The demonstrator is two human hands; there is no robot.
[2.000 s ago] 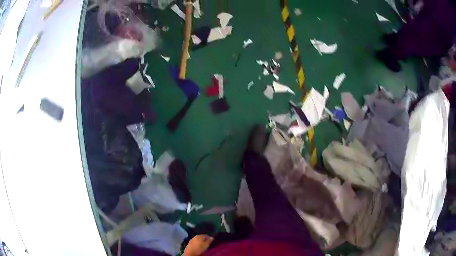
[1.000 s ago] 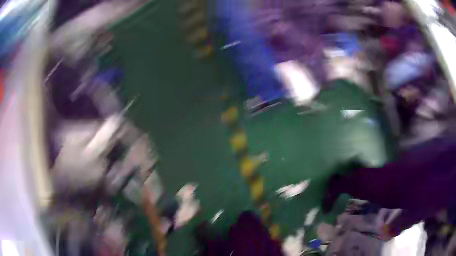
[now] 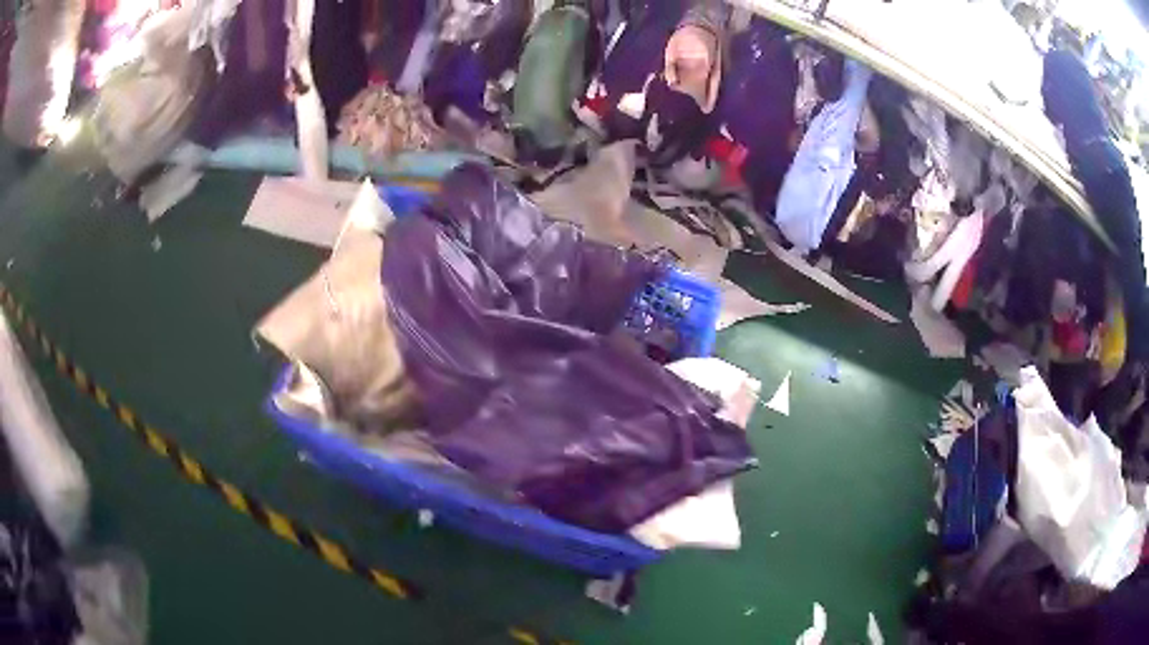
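Note:
Neither of my hands is in the picture. Nearest in front of me, a low blue crate (image 3: pixel 466 500) stands on the green floor. A large dark purple, slightly shiny cloth (image 3: pixel 554 391) lies bunched over it and hangs over its right end. A beige cloth or sack (image 3: pixel 347 321) bulges out at the crate's left side. White pieces (image 3: pixel 699 518) stick out from under the purple cloth at the right. The crate's slotted far wall (image 3: pixel 680 311) shows at the back right; its inside is mostly hidden.
Yellow-black tape (image 3: pixel 227 494) crosses the floor at the left. Cloth bundles hang and lie under a long white table (image 3: pixel 932 95) at the back. A cloth heap with a white bag (image 3: pixel 1071 485) is at the right. Scraps lie on the floor. A pale roll (image 3: pixel 38 435) is at the left edge.
The view has swung from the scrap-strewn floor to the blue crate, now sharper and nearer. The dark sleeve seen at the right earlier is out of the picture.

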